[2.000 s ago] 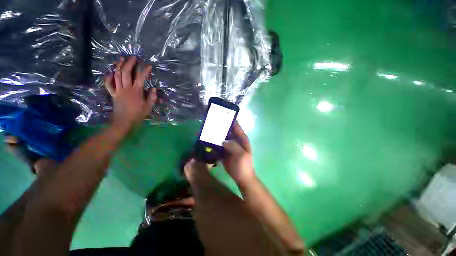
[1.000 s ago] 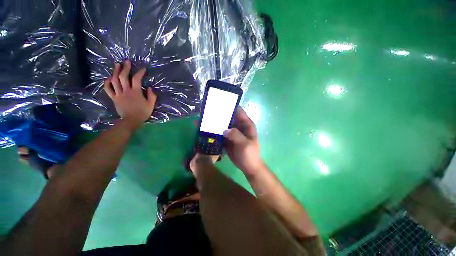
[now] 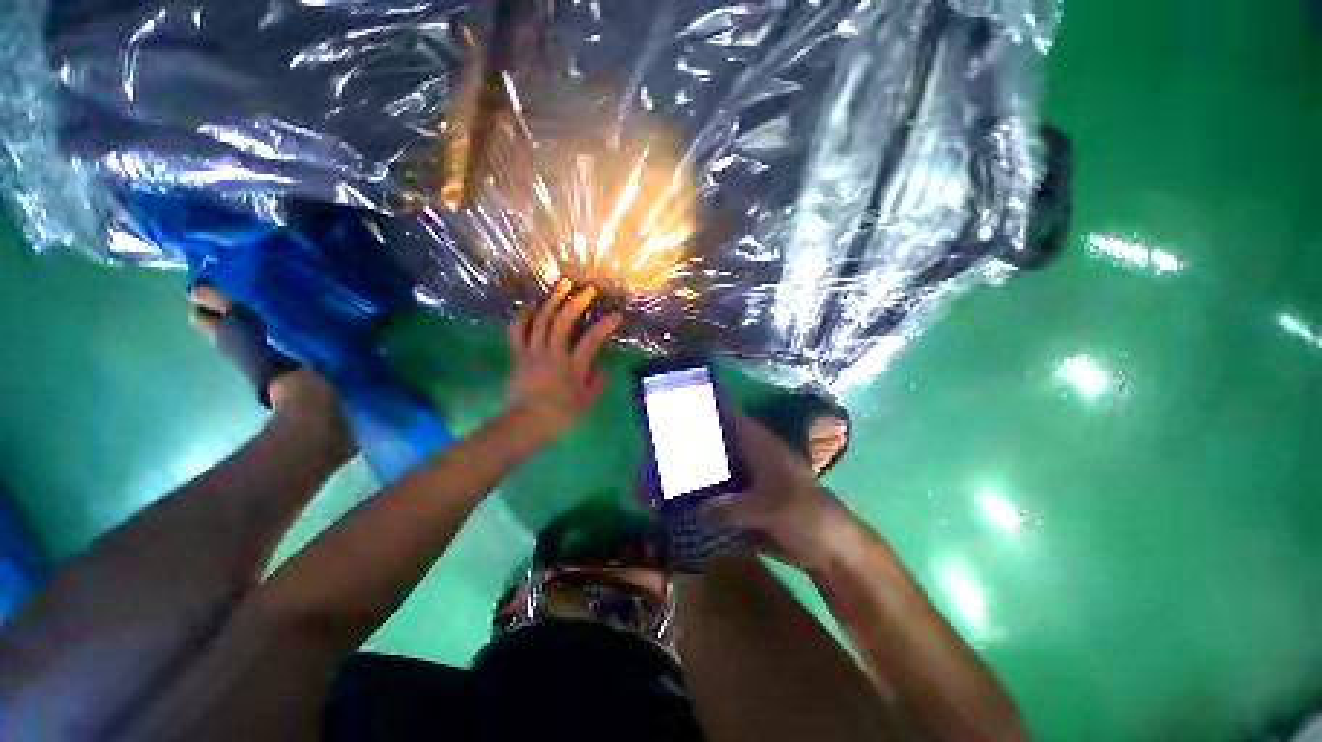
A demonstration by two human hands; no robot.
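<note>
A black handheld data terminal (image 3: 687, 439) with a bright white screen is held upright in my right hand (image 3: 790, 500), its keypad towards me. My left hand (image 3: 558, 345) is spread, fingertips at the near edge of dark garments (image 3: 348, 102) in a clear, crinkled plastic cover. An orange glow of light falls on the film just beyond my left fingers. Black hanger hooks (image 3: 1050, 196) stick out at the right end of the cover.
Blue plastic (image 3: 268, 283) lies by the cover's near left edge, over part of my foot. My other foot (image 3: 826, 438) in a dark sandal is right of the terminal. Glossy green floor (image 3: 1160, 493) lies around. A bit of blue shows at the left rim.
The view has shifted left, so the garments sit further right. My left hand is now at the cover's near edge. The terminal is lower and farther from the film. An orange light has appeared.
</note>
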